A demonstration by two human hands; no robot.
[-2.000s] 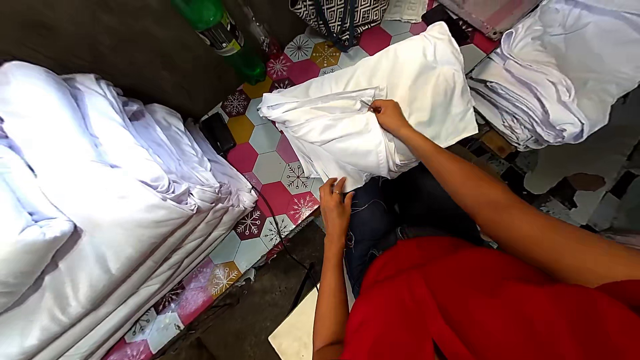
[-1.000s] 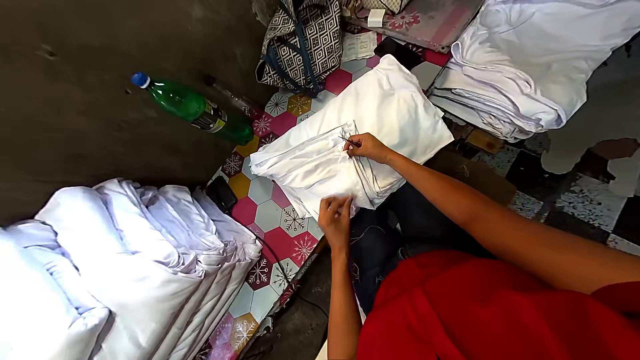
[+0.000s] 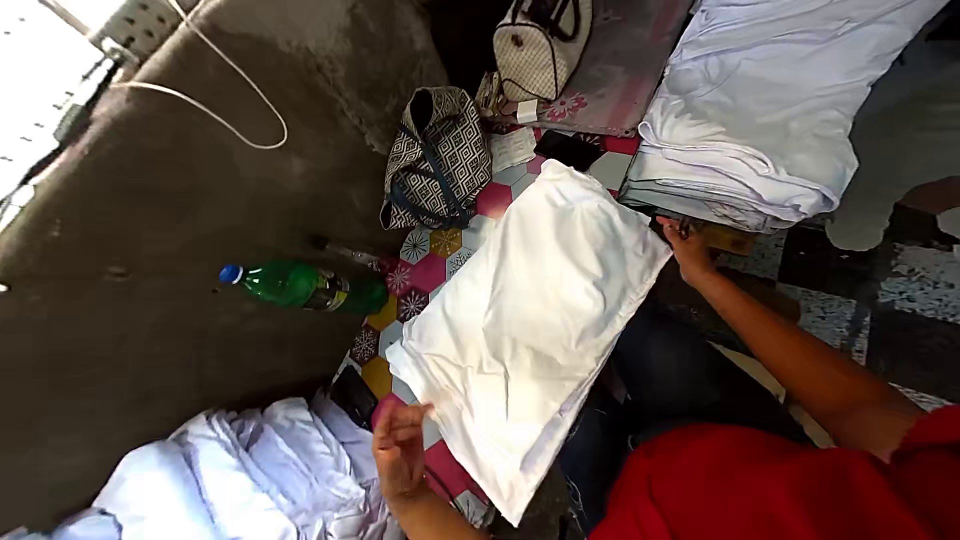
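Note:
A white cloth piece (image 3: 532, 315) lies spread over the patterned cover (image 3: 427, 271) and toward my lap, its near corner hanging over the edge. My left hand (image 3: 401, 450) is at the cloth's lower left edge, fingertips close together at the fabric; whether they pinch it is unclear. At the cloth's right corner is my right hand (image 3: 686, 247), fingers curled around a small dark tool, its kind too small to tell. A heap of white cloth (image 3: 247, 480) sits at the lower left, and a folded white stack (image 3: 750, 135) at the upper right.
Against the dark wall stands a green plastic bottle (image 3: 300, 286) with a blue cap. A patterned bag (image 3: 442, 161), a light handbag (image 3: 536, 56) and a dark phone (image 3: 570, 150) are beyond the cloth. Another dark flat object (image 3: 354, 396) lies beside the left heap.
The layers of cloth bunched under my hands now lie spread flat. My right hand has moved from the cloth's middle to its right corner. The view has shifted.

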